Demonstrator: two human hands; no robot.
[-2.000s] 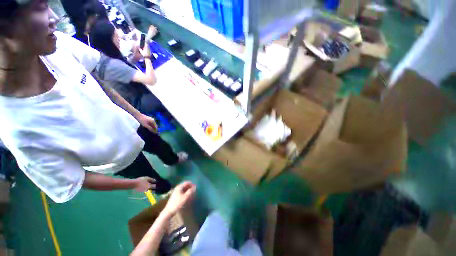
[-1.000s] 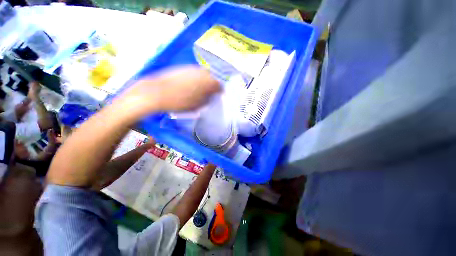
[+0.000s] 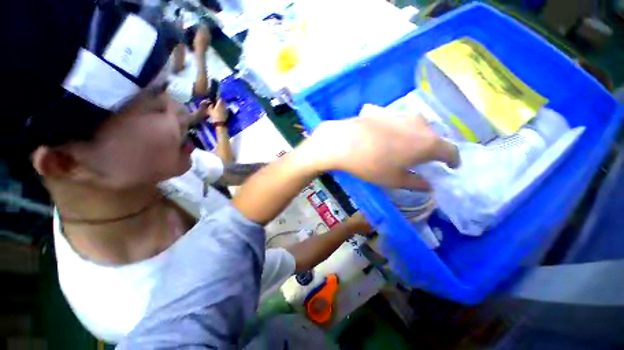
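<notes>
A blue plastic bin (image 3: 438,273) stands raised at the right. It holds a yellow-and-white box (image 3: 479,89), crumpled white or clear plastic wrap (image 3: 472,178) and a long white item (image 3: 534,174) near its right wall. My left hand (image 3: 390,150), on an arm with a grey sleeve, reaches over the bin's left wall. Its fingers are bent over the plastic wrap and touch it. Blur hides whether they grip it. A round-rimmed white item (image 3: 412,199) lies partly under this hand. My right hand is not in view.
A person in a white shirt and dark cap (image 3: 102,273) stands close at the left, one arm passing below the bin. An orange round-headed item (image 3: 320,301) lies on the white bench (image 3: 291,290). Other workers' hands (image 3: 217,113) show farther back. Grey fabric hangs at the lower right.
The view has swung left, so the bin sits farther right and the white-shirted person shows large. My left hand is still in the bin. More crumpled plastic shows beside its fingers.
</notes>
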